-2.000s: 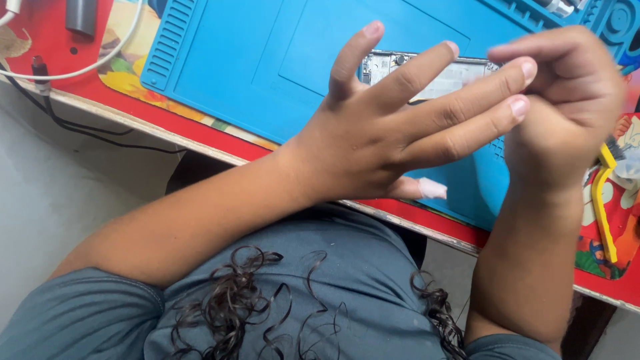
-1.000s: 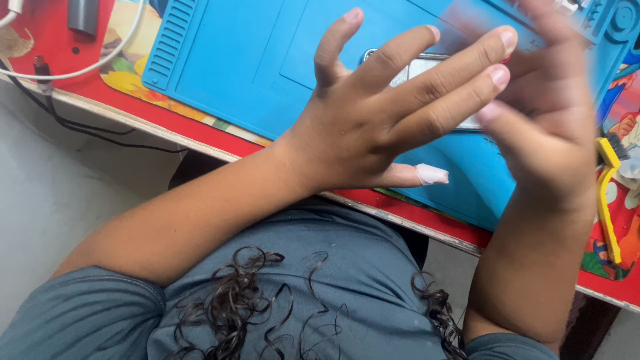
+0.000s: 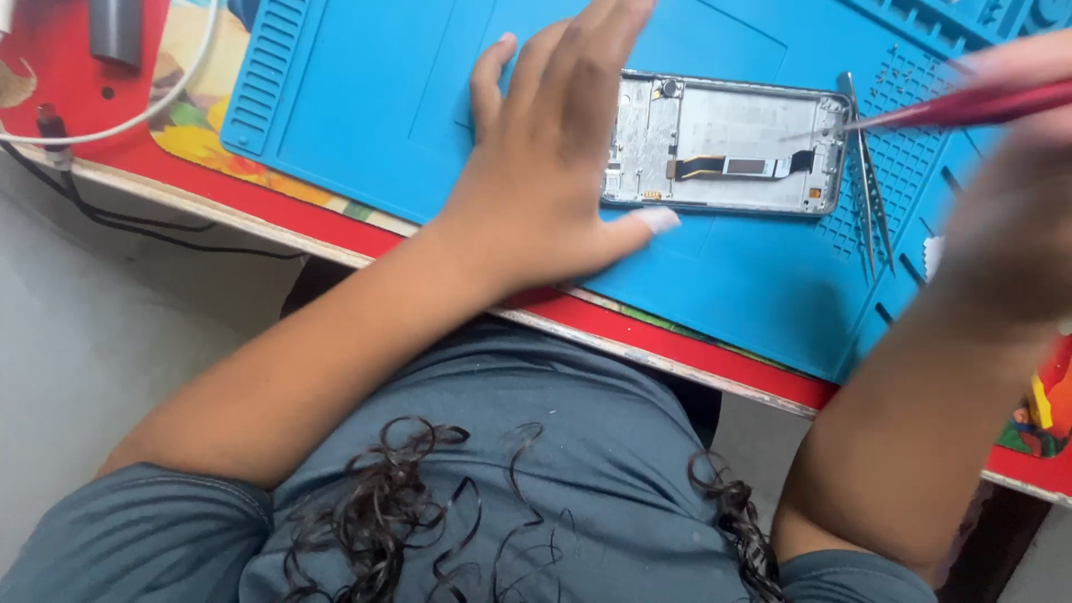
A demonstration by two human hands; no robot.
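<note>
An opened smartphone frame point(image 3: 737, 109) lies on a blue silicone repair mat point(image 3: 360, 92), with a flex cable point(image 3: 745, 167) across its inside. My left hand point(image 3: 553, 142) is at the phone's left end, fingers spread and partly over it; the thumb tip has a white wrap. My right hand point(image 3: 1005, 201), blurred, is at the right edge and holds a red-handled thin tool point(image 3: 946, 109), probably a screwdriver, whose tip points over the phone's right part. Metal tweezers point(image 3: 869, 184) lie on the mat just right of the phone.
Small screws point(image 3: 900, 75) sit on the mat's gridded area at the upper right. A white cable point(image 3: 167, 96) and a dark cylindrical object point(image 3: 115, 33) are at the upper left. A yellow object point(image 3: 1040, 402) lies at the right, near the red table's edge point(image 3: 653, 335).
My right hand has moved right, away from my left hand, and now has the red-handled tool in it. More of the phone and the tweezers have come into sight.
</note>
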